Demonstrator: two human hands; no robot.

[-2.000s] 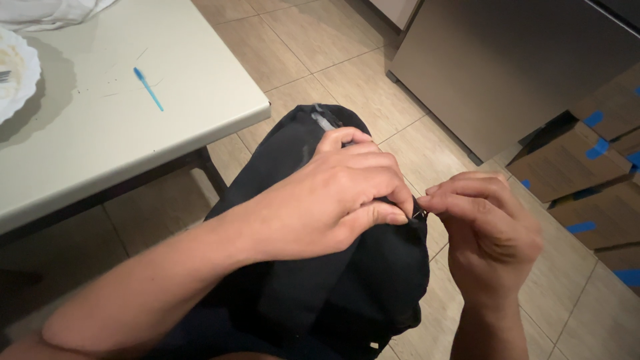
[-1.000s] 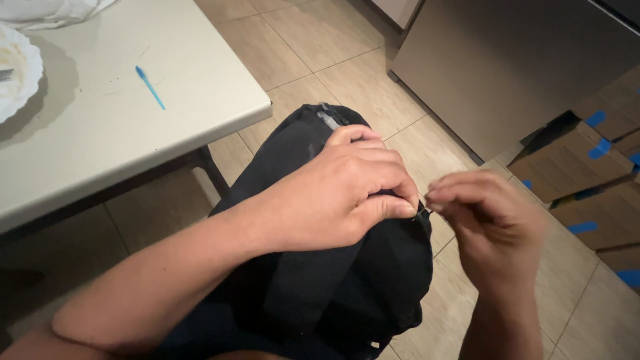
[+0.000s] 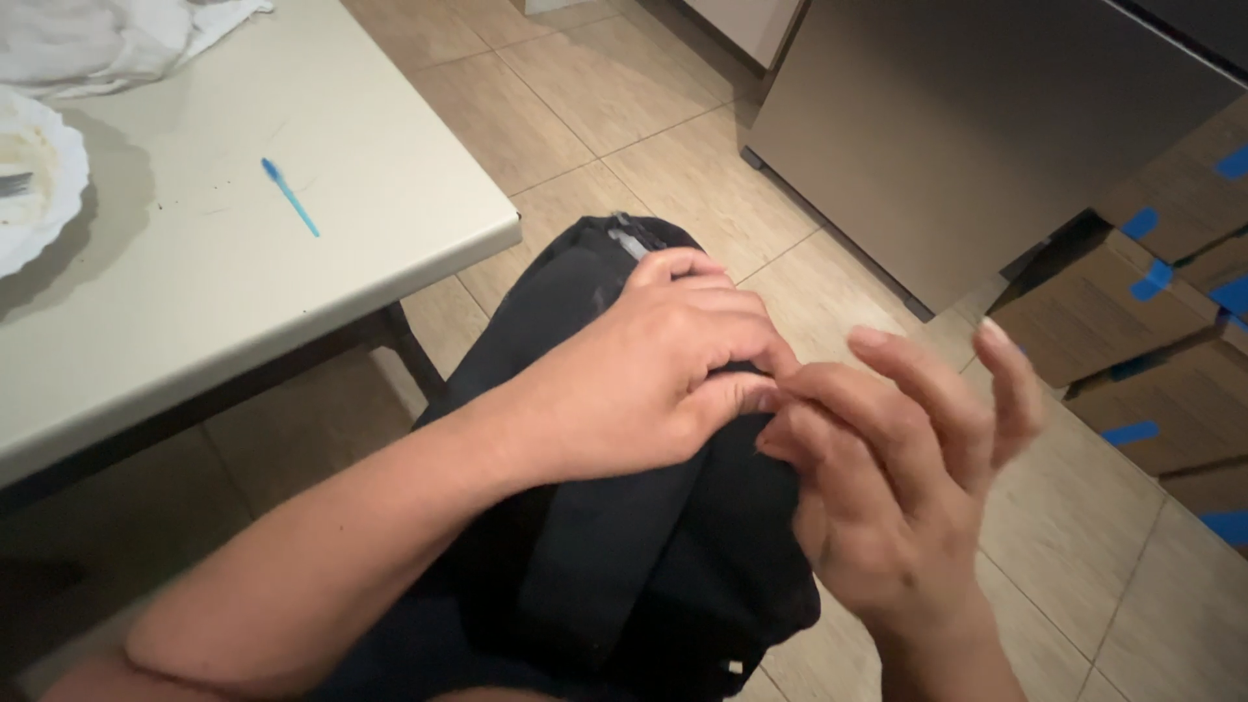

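Note:
Black fabric (image 3: 604, 556) lies over my lap, with a pale grey strip near its far end. My left hand (image 3: 663, 370) rests on it and pinches its right edge between thumb and index finger. Close against those fingertips are the thumb and index finger of my right hand (image 3: 887, 448), whose other fingers are raised and spread. Whatever may be between the right fingertips is too small and hidden to make out.
A pale table (image 3: 390, 214) on the left bears a blue pen-like stick (image 3: 291, 198), a white scalloped plate (image 3: 68, 175) with a fork, and a white cloth (image 3: 107, 39). A metallic appliance (image 3: 926, 127) and cardboard boxes (image 3: 1082, 312) with blue tape stand right.
My right hand, a little apart from the left one second ago, now meets the left fingertips, and its outer fingers have spread upward. The left hand keeps its pinch on the fabric.

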